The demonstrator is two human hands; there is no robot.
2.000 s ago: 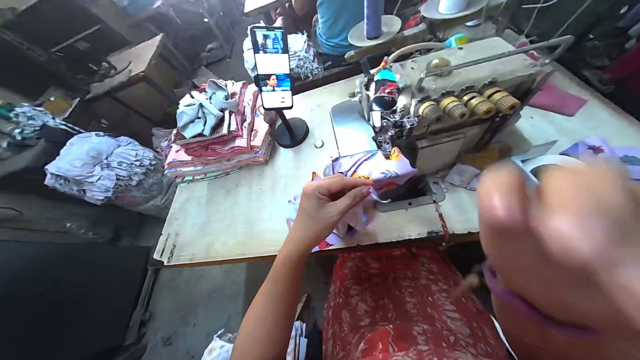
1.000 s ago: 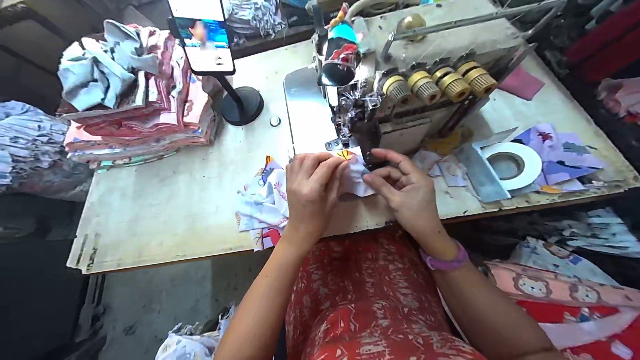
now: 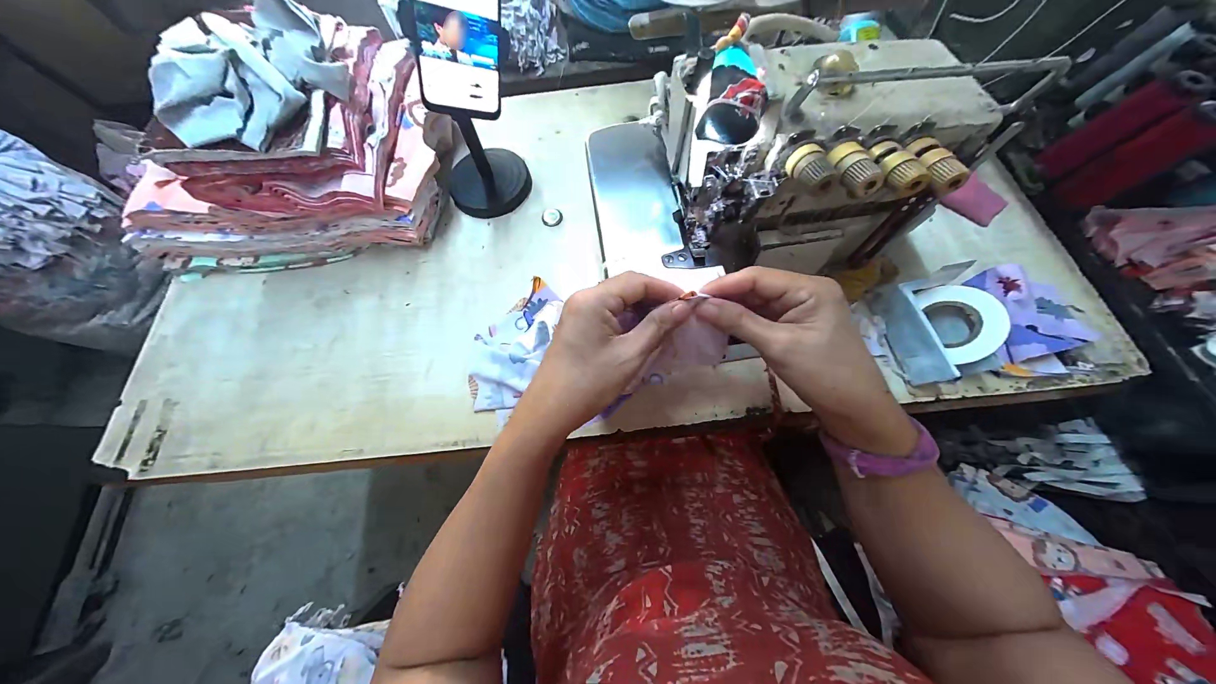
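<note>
Both hands pinch the edge of a pale printed fabric piece (image 3: 698,344) between thumbs and forefingers, just in front of the presser foot area of an overlock sewing machine (image 3: 731,190). My left hand (image 3: 613,337) is on the fabric's left side, and more of the printed cloth (image 3: 518,356) lies bunched beside it on the table. My right hand (image 3: 793,328), with a purple band at the wrist, grips from the right. The thumbs nearly touch. A small orange part of the print shows between the fingertips; the rest of the held edge is hidden by the fingers.
Folded fabric stack (image 3: 285,209) at the left of the sewing table (image 3: 313,361); a phone (image 3: 458,57) on a black stand (image 3: 489,180) behind. At right lie a roll of white tape (image 3: 993,328) in a metal holder and purple fabric scraps (image 3: 1031,304). Thread tension knobs (image 3: 860,169) front the machine.
My right hand, raised and blurred at the right two seconds ago, came down to the fabric by one second ago. Since then both hands have drawn the edge slightly away from the needle area. The view has shifted.
</note>
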